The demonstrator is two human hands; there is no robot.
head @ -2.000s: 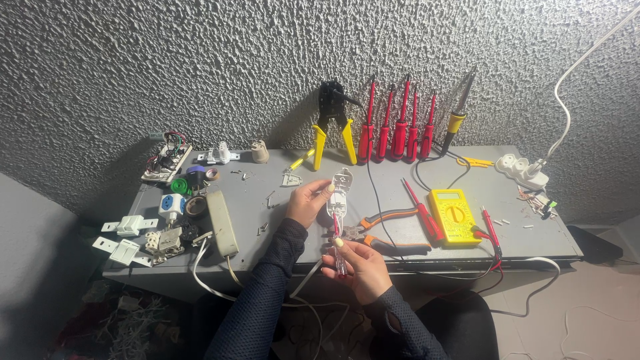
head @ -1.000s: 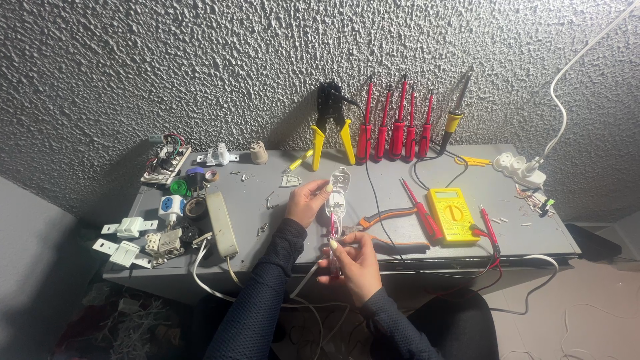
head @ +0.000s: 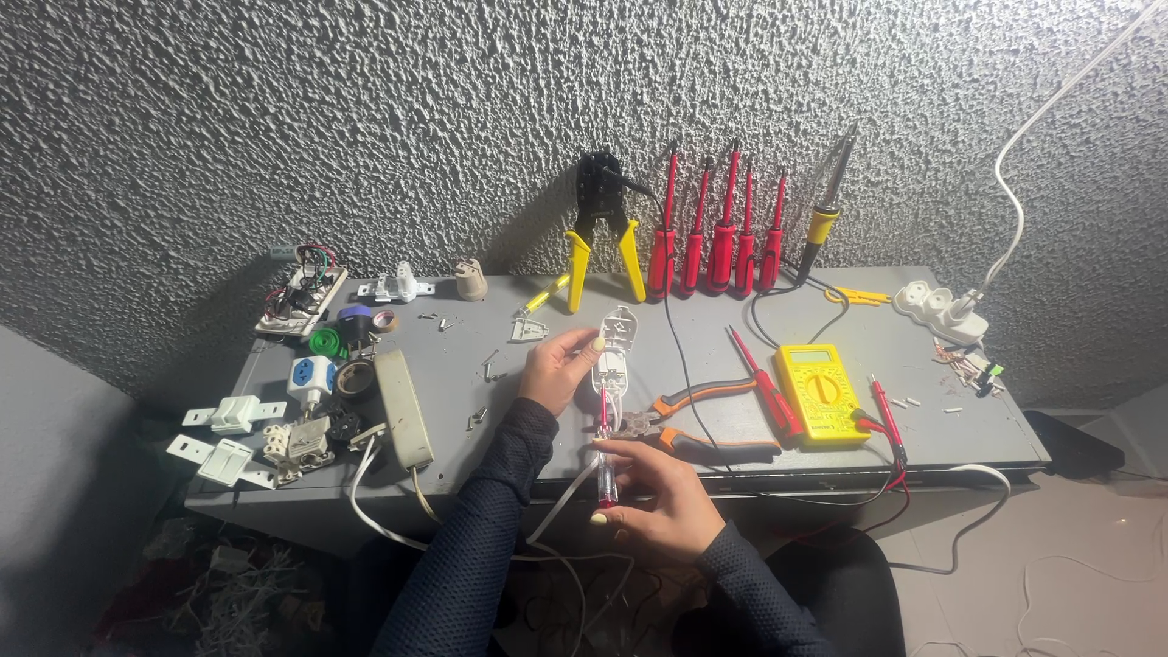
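My left hand (head: 558,372) grips the left side of a small white plastic electrical housing (head: 610,370), opened with its inside facing up. A white cord (head: 562,500) runs near its lower end. In my right hand (head: 664,497) is a screwdriver with a clear handle (head: 607,479), held between the fingers and thumb. Its red shaft points up into the lower part of the housing; whether the tip touches a screw is too small to tell. Just right of the housing lie pliers with orange and grey handles (head: 703,392), jaws partly behind the cord and screwdriver.
Wire strippers (head: 630,260), several red screwdrivers (head: 721,260) and a soldering iron (head: 821,224) lean at the wall. A yellow multimeter (head: 821,392) and a red screwdriver (head: 776,401) lie right. Left are a long beige casing (head: 401,411), sockets (head: 312,376) and a tape roll (head: 356,378).
My right hand's fingers have shifted on the screwdriver and are spread wider now, with the thumb at the handle's lower end. My left hand stays on the housing.
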